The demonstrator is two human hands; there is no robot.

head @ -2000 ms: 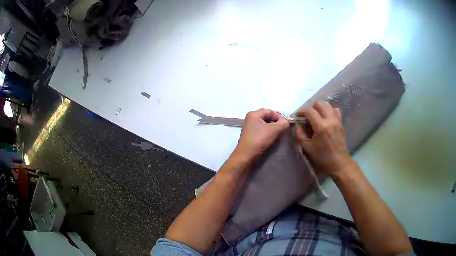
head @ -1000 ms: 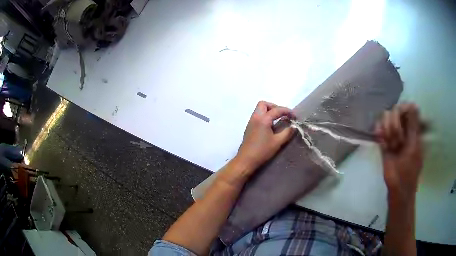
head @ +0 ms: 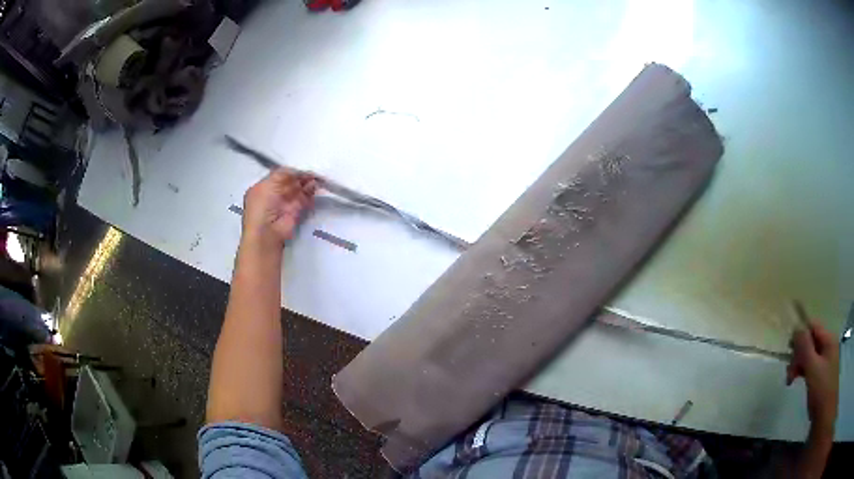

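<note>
A grey-brown roll of cut panels (head: 543,253) lies diagonally on the white table, its near end by my shirt, with loose frayed threads along its top. A narrow grey tie strip (head: 412,222) comes out from under the roll on both sides. My left hand (head: 284,201) grips the strip's left end, off to the left of the roll. My right hand (head: 813,354) holds its right end near the right edge of the picture. The part of the strip under the roll is hidden.
A pile of tied bundles (head: 159,79) sits at the table's far left. Short fabric offcuts (head: 334,240) lie left of the roll. A red-handled object (head: 330,4) is cut off at the top edge. A white container (head: 98,416) stands below, beyond the table's edge.
The strip, earlier bunched across the roll's top at my fingers, now runs beneath it. My hands have moved wide apart, left and right. The roll's near end has shifted left.
</note>
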